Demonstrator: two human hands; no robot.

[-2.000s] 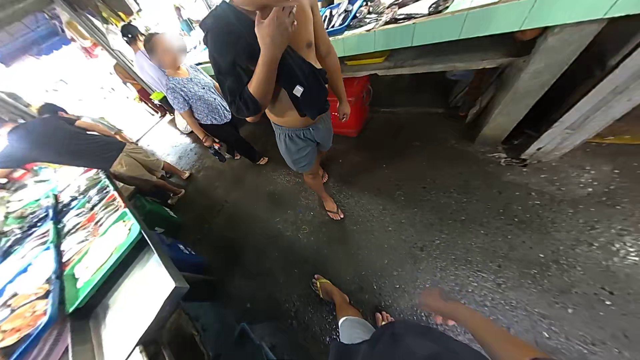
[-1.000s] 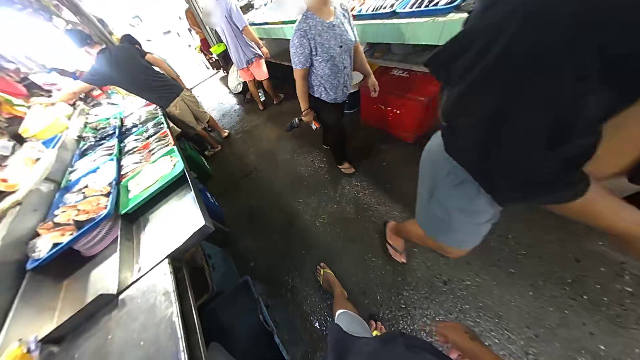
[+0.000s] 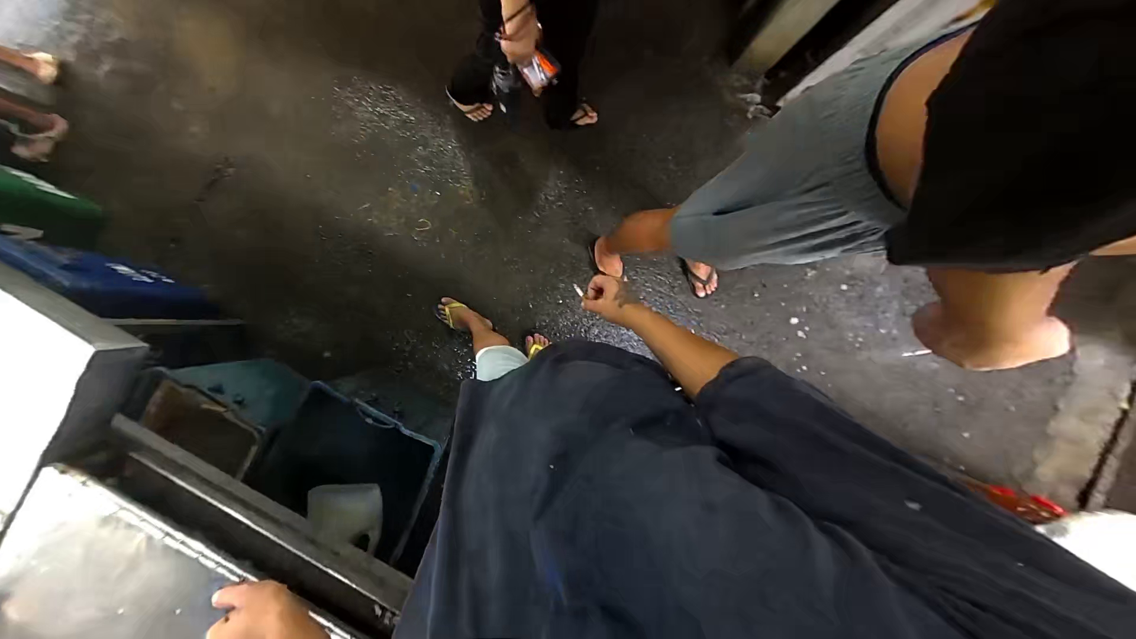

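Note:
My right hand (image 3: 606, 296) is held out above the wet floor, its fingers pinching a thin white cigarette (image 3: 579, 290). Beside it are the sandaled feet of a person in grey shorts (image 3: 781, 200). My left hand (image 3: 266, 611) rests at the edge of a metal counter (image 3: 115, 559), bottom left; its lower part is cut off by the frame. Whether it grips anything there cannot be told. My dark shirt (image 3: 568, 488) fills the lower middle, with my yellow-strapped sandals (image 3: 454, 311) beyond it.
Under the counter stand dark plastic bins (image 3: 346, 444), one with a white plastic jug (image 3: 346, 515). Blue (image 3: 133, 284) and green (image 3: 44, 209) containers sit at the left. A person in dark trousers (image 3: 568, 53) stands ahead, something orange and clear in hand. Concrete floor (image 3: 293, 177) lies between.
The view has tilted down sharply. My left hand has come into view at the counter. The person in dark trousers appears closer, at the top.

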